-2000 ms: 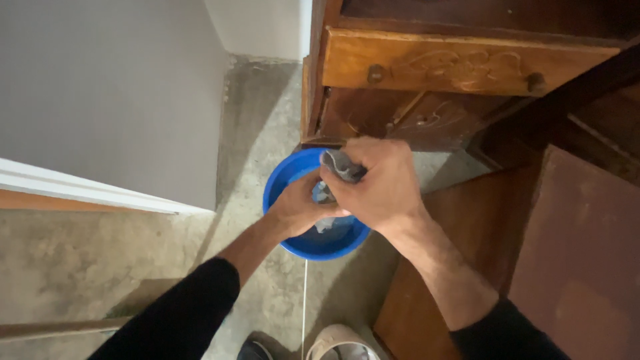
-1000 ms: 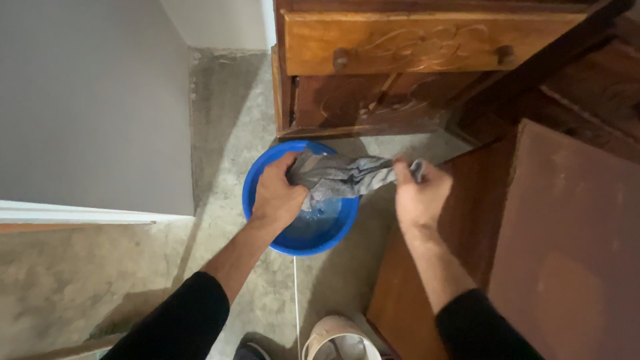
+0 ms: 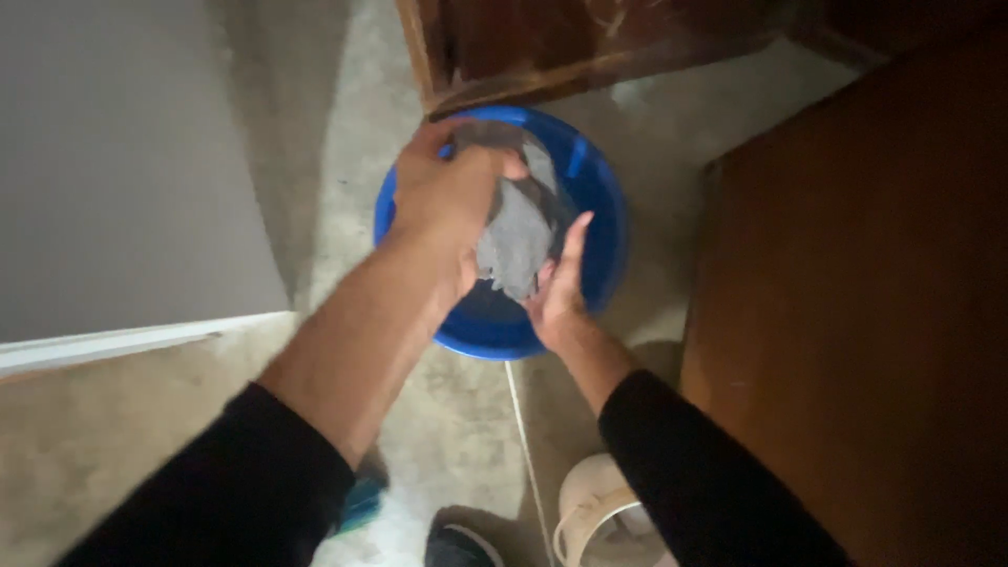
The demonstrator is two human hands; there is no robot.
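Note:
A bunched grey cloth (image 3: 516, 236) is held over a round blue plastic basin (image 3: 504, 340) on the floor. My left hand (image 3: 453, 185) grips its upper part from the left, with fingers blurred by motion. Low on the right side of the cloth, my right hand (image 3: 563, 287) touches it with the palm turned toward it and the thumb raised; whether it grips the cloth is not clear. The cloth and my hands hide much of the basin's inside.
A carved wooden cabinet (image 3: 598, 47) stands just behind the basin. To the right is a brown wooden panel (image 3: 850, 283). A pale bucket (image 3: 591, 496) stands near my shoe (image 3: 465, 547). A grey wall surface (image 3: 126, 173) is at left, and a white cord or line (image 3: 526, 441) runs along the concrete floor.
The cloth, stretched sideways between my hands one second ago, is now bunched over the basin. My right hand has come in toward my left. The view has shifted and sits closer to the basin.

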